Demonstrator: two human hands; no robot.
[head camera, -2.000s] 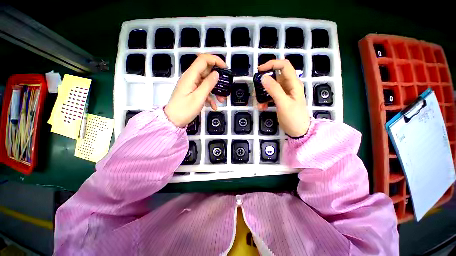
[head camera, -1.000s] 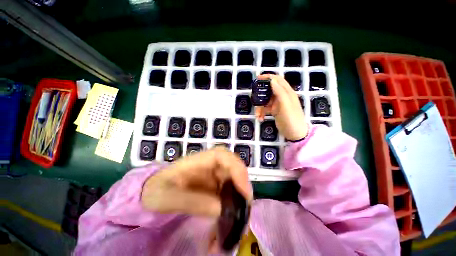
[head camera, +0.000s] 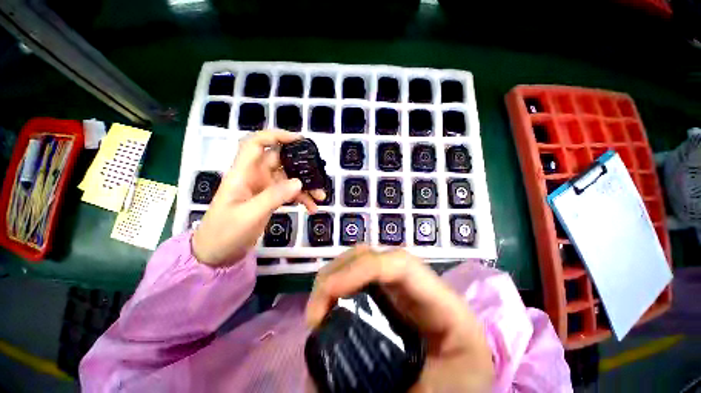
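Observation:
My left hand (head camera: 250, 184) holds a black watch head (head camera: 303, 163) over the middle of the white compartment tray (head camera: 484, 173). Its face is turned up and shows small lit text. My right hand (head camera: 415, 307) is raised close to the camera, blurred and cut off by the lower edge. It holds another black watch head (head camera: 361, 349), which looks large and has a bright white patch at its top. The two upper tray rows hold plain black pieces. The lower rows hold black pieces with round marks. My left hand hides some pockets.
The red-orange tray (head camera: 530, 222) is at the right, with a few black pieces and a clipboard (head camera: 615, 246) lying on it. At the left are a small red bin (head camera: 65, 196) of thin sticks and dotted label sheets (head camera: 117, 165). A metal bar (head camera: 69, 57) slants across the upper left.
My left hand moved from near the camera to above the tray. My right hand moved from above the tray to near the camera. Each still holds a watch head. The view shifted.

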